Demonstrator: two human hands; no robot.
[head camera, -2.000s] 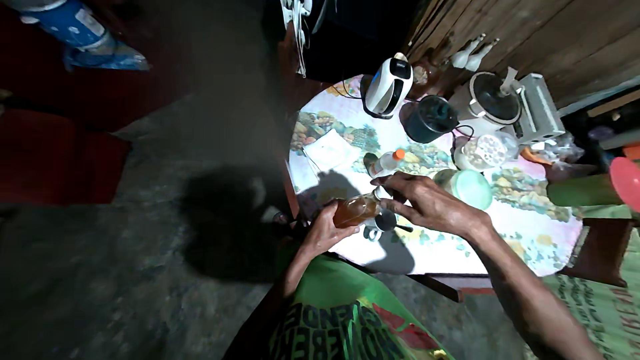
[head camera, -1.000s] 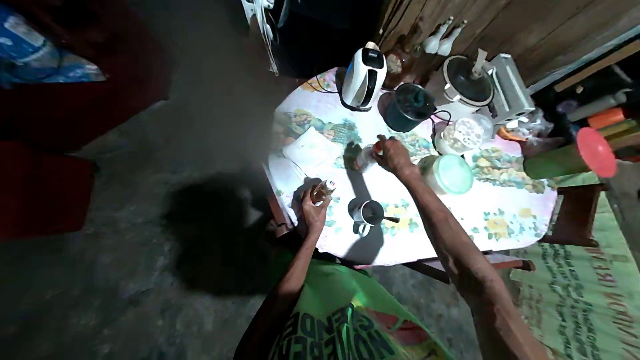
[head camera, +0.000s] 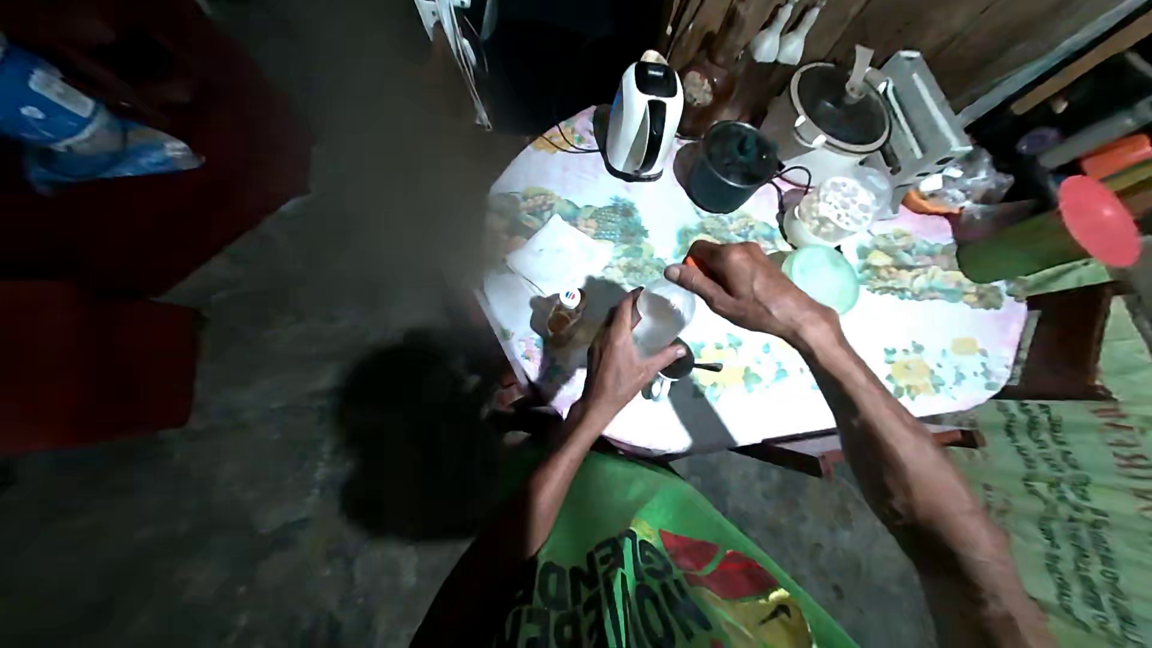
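Observation:
My left hand (head camera: 621, 360) is wrapped around a translucent jar (head camera: 661, 315) with whitish contents. The fingers of my right hand (head camera: 733, 283) are closed on an orange lid (head camera: 691, 262) at the jar's upper end; whether the lid is on or off the jar cannot be told. Left of the jar, a small glass jar with a white cap (head camera: 565, 311) and brown contents stands on the table. Partly hidden below my left hand is a cup (head camera: 661, 387) with a dark-handled spoon (head camera: 708, 366) in it.
Behind my hands stand a white electric kettle (head camera: 643, 117), a dark container (head camera: 731, 166), a rice cooker (head camera: 839, 112) and a tub with a pale green lid (head camera: 823, 277). A folded white cloth or paper (head camera: 558, 256) lies at the left on the floral tablecloth (head camera: 936, 360).
The brown jar has left my left hand and stands on the table. My left hand now holds the translucent jar, which stood on the table earlier. My right hand has come off the brown jar to the orange lid.

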